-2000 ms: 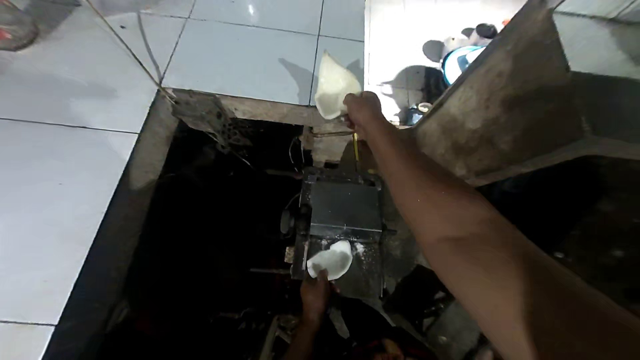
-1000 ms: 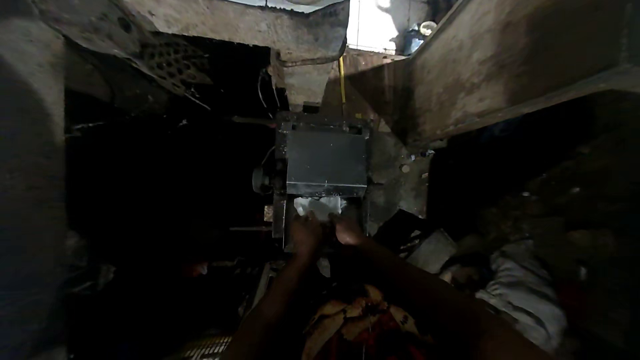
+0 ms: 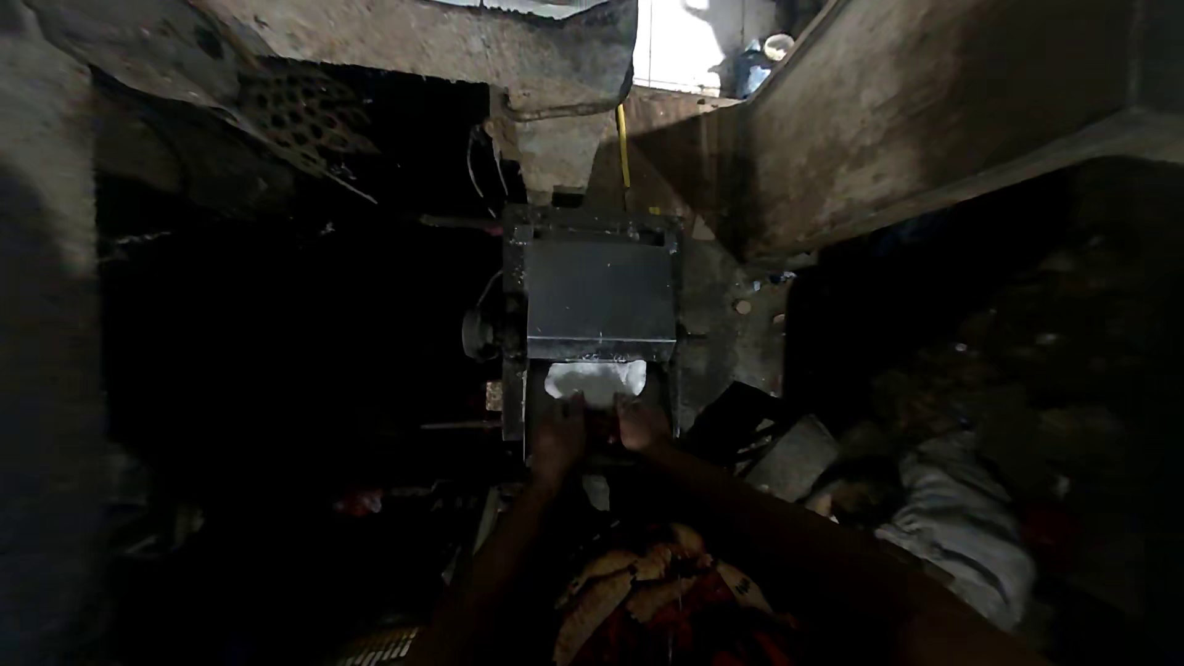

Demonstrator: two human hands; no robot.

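A flat piece of white dough lies at the near edge of a dark metal machine, below its grey metal cover. My left hand is at the dough's near left edge, fingers pointing forward. Opposite it, my right hand meets the near right edge. Both hands seem to grip the dough, though the dim light hides the fingertips. White powder marks the machine's front lip.
Rough concrete slabs rise at upper right and along the top. A yellow strip hangs behind the machine. A round wheel juts from its left side. Pale cloth lies at lower right, beside deep shadow.
My right hand has come down from the upper floor, where it held a pale, floppy dough piece, to the machine beside my left hand. The view has shifted down toward the machine.
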